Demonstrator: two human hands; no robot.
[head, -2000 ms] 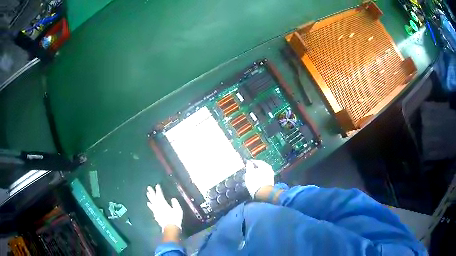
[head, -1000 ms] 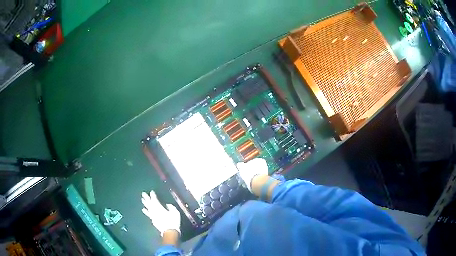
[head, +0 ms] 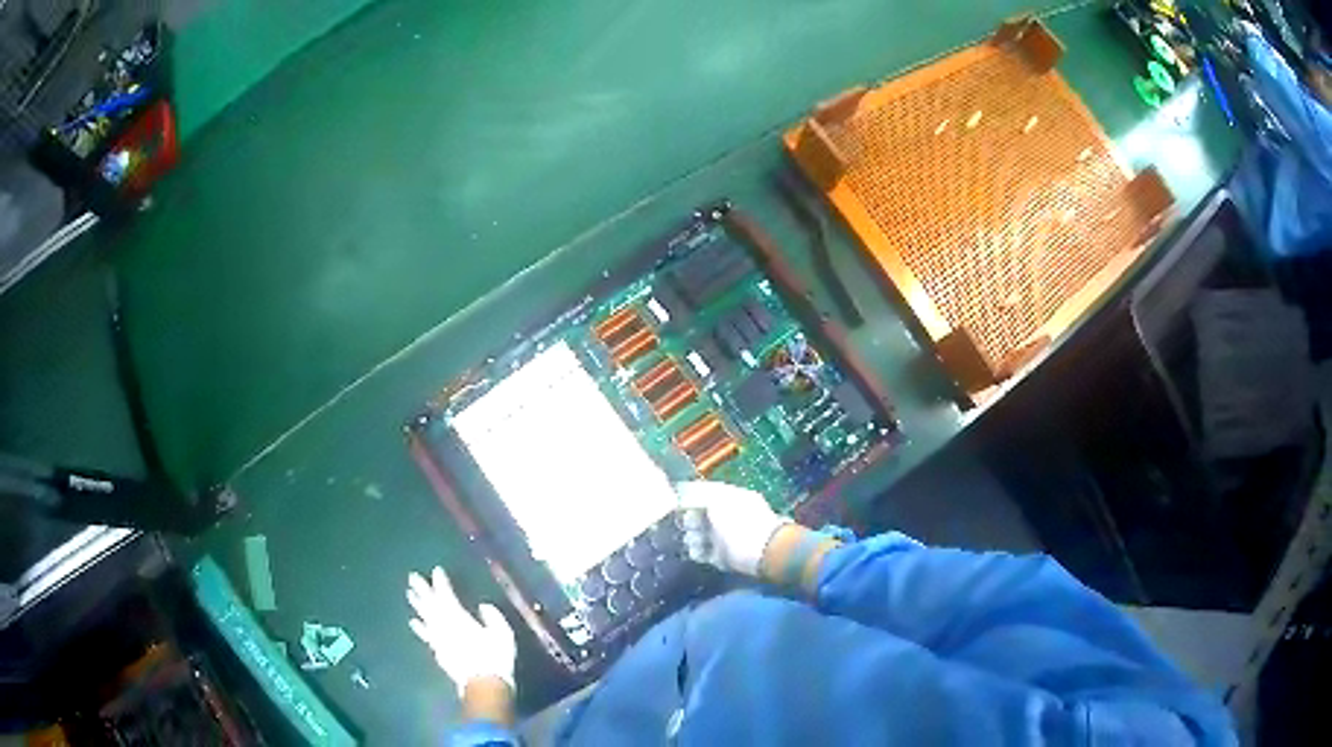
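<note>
A green circuit board (head: 767, 423) lies component side up in a dark carrier (head: 465, 536) with reddish-brown edges. It bears a bright white heatsink area (head: 563, 460), three orange-copper coils (head: 668, 390) and a cluster of dark round capacitors (head: 631, 581). My right hand (head: 730, 528), in a white glove, is at the board's near edge beside the capacitors and heatsink; its fingertips are curled and I cannot tell if they grip anything. My left hand (head: 463, 631), also gloved, is empty with fingers apart, just left of the carrier.
An orange ridged tray (head: 993, 190) with raised corners lies at the right. A dark strip (head: 828, 256) lies between it and the carrier. Green strips and scraps (head: 324, 642) lie at lower left. A red tool box (head: 142, 151) is at upper left, a black bin (head: 1169, 423) at right.
The whole bench view has shifted slightly left. My right hand has moved a little along the board's near edge, closer to the capacitors. My left hand stays left of the carrier.
</note>
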